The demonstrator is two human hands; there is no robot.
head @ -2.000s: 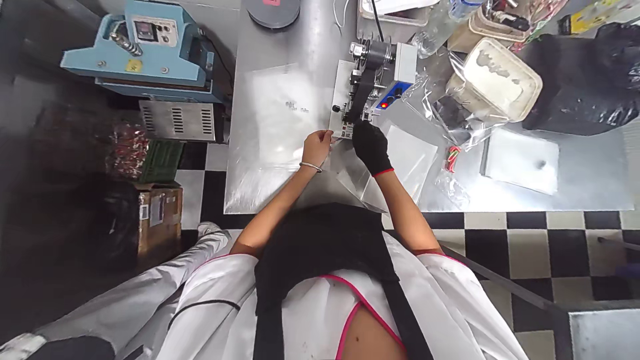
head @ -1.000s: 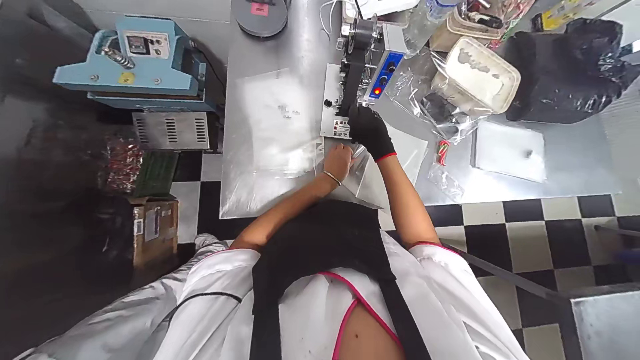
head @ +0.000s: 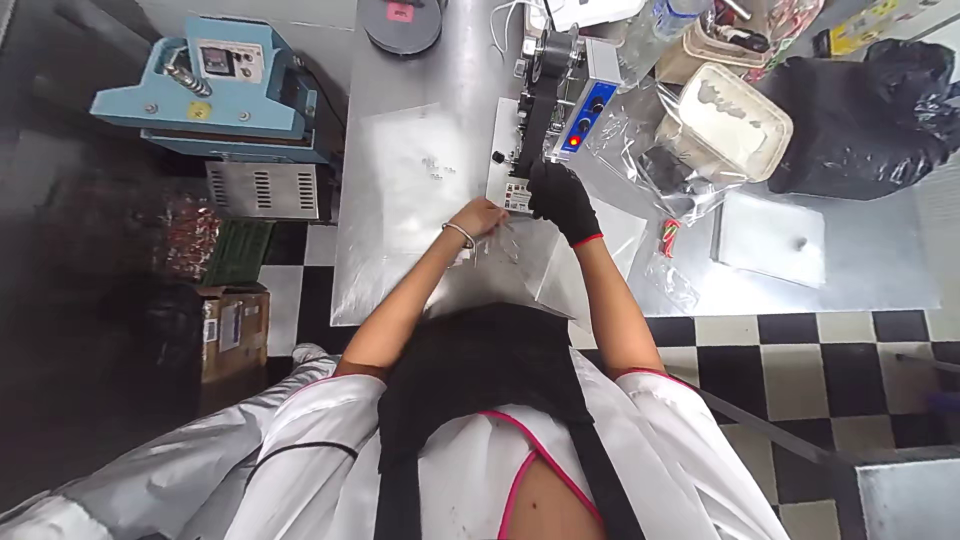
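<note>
A benchtop coding machine (head: 589, 112) with a black ribbon reel and a blue knob panel, one red light lit, stands on the steel table. My right hand (head: 561, 199), in a black glove, is at the machine's front end; its fingertips are hidden. My bare left hand (head: 481, 217), with a bracelet at the wrist, has its fingers pinched on a clear plastic film (head: 501, 246) at the front edge of the machine's base plate (head: 501, 161). Clear plastic sheets (head: 420, 172) with small printed marks lie to the left. More clear sheets (head: 592, 262) lie below my right hand.
A blue sealing machine (head: 217, 90) stands at the left. A black round reel (head: 403, 26) lies at the back. Right are a white plastic tub (head: 735, 120), a black plastic bag (head: 862, 120), a stack of clear bags (head: 772, 238) and a red-and-green wrapped item (head: 670, 238).
My left hand has moved from below the base plate, one second ago, up to its front edge. My right hand has stayed at the machine.
</note>
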